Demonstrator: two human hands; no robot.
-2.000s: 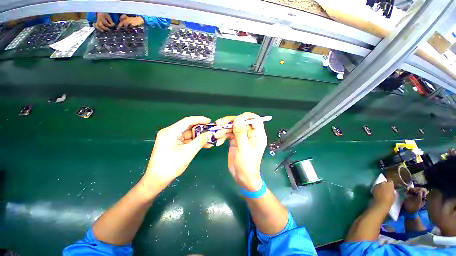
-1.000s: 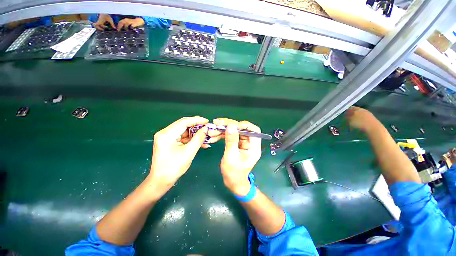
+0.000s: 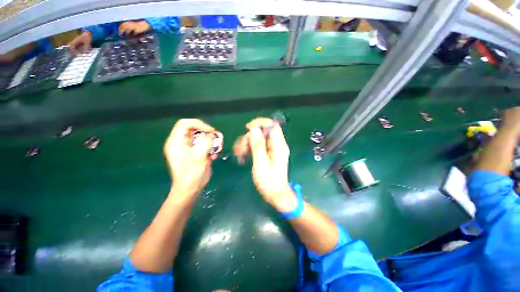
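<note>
My left hand [image 3: 190,157] is raised over the green bench and holds a small electronic module [image 3: 215,142] between thumb and fingers. The module is dark with white or silver parts. My right hand [image 3: 269,159], with a blue strap [image 3: 296,202] on the wrist, is just to the right, apart from the module. Its fingers are curled and blurred. A dark, blurred tip shows above the fingers, perhaps the slim tool; I cannot tell clearly.
Modules lie spaced along the green bench [image 3: 142,194] at left and right. Two lie by the grey post [image 3: 379,80]. A wire spool [image 3: 358,174] stands right of them. Blister trays [image 3: 126,59] and other hands are at the far side. A neighbour's blue sleeve [image 3: 495,199] is at right.
My hands have moved apart, the right hand away from the module. The slim tool no longer shows clearly. The view has shifted, and the neighbour's arm has moved right. A far hand reaches onto the white strip.
</note>
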